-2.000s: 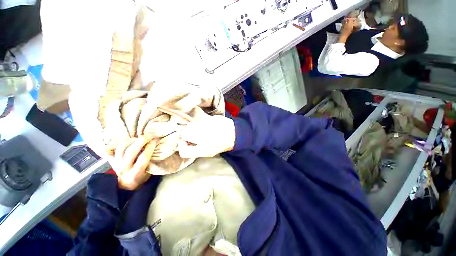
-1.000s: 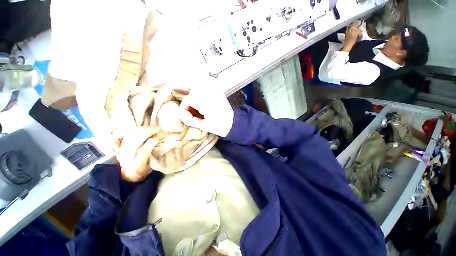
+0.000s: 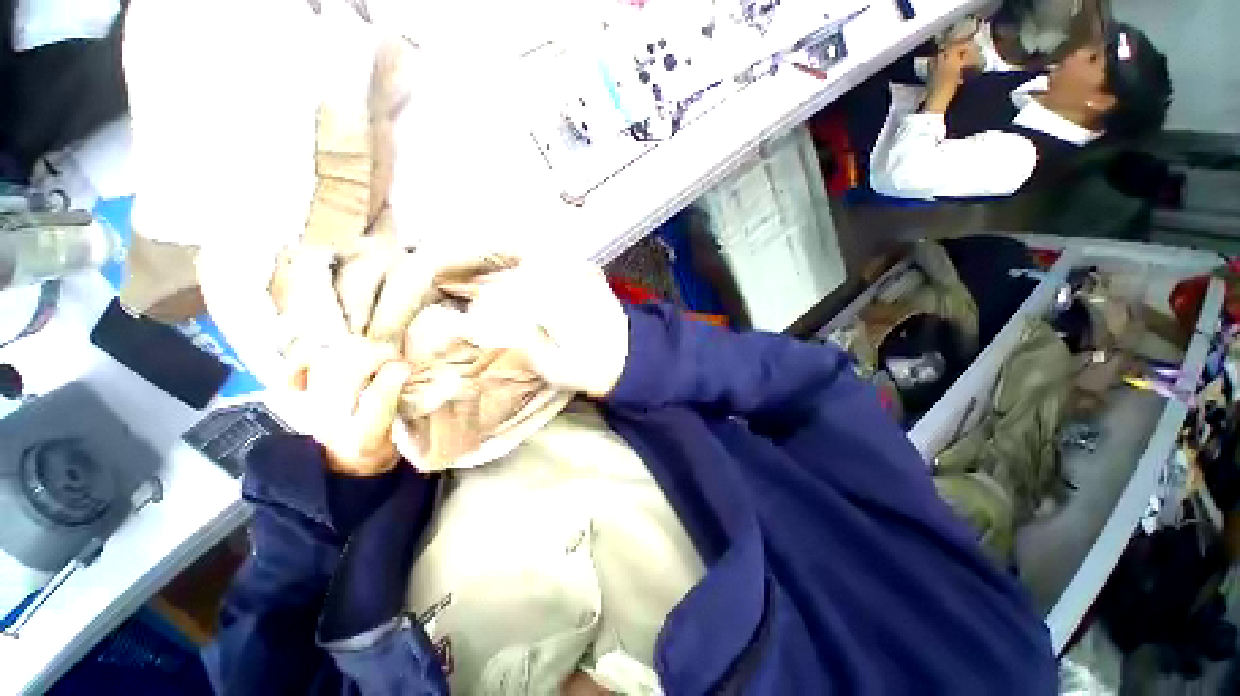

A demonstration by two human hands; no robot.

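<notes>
A tan fabric bundle (image 3: 476, 394) lies crumpled in front of my torso, and a tan strip of it runs up over bright white cloth (image 3: 218, 123) on the bench. My left hand (image 3: 351, 405) is closed on the bundle's lower left side, fingers bent into the folds. My right hand (image 3: 564, 326) is on its right side, gripping the cloth; it is washed out to white, so its fingers are hard to make out. The edge between the white cloth and the bench is lost in glare.
A black phone (image 3: 161, 354), a calculator (image 3: 234, 435) and a grey round-topped device (image 3: 68, 469) are on the bench at left. A sewing machine (image 3: 666, 61) is at top. A person (image 3: 1006, 136) in white sleeves and dark vest sits at upper right. A divided grey bin (image 3: 1135, 469) holds cloth at right.
My right hand has shifted slightly over the folds, and a dark red gap seen beside it is gone. My left hand stays on the cloth. The view has shifted slightly.
</notes>
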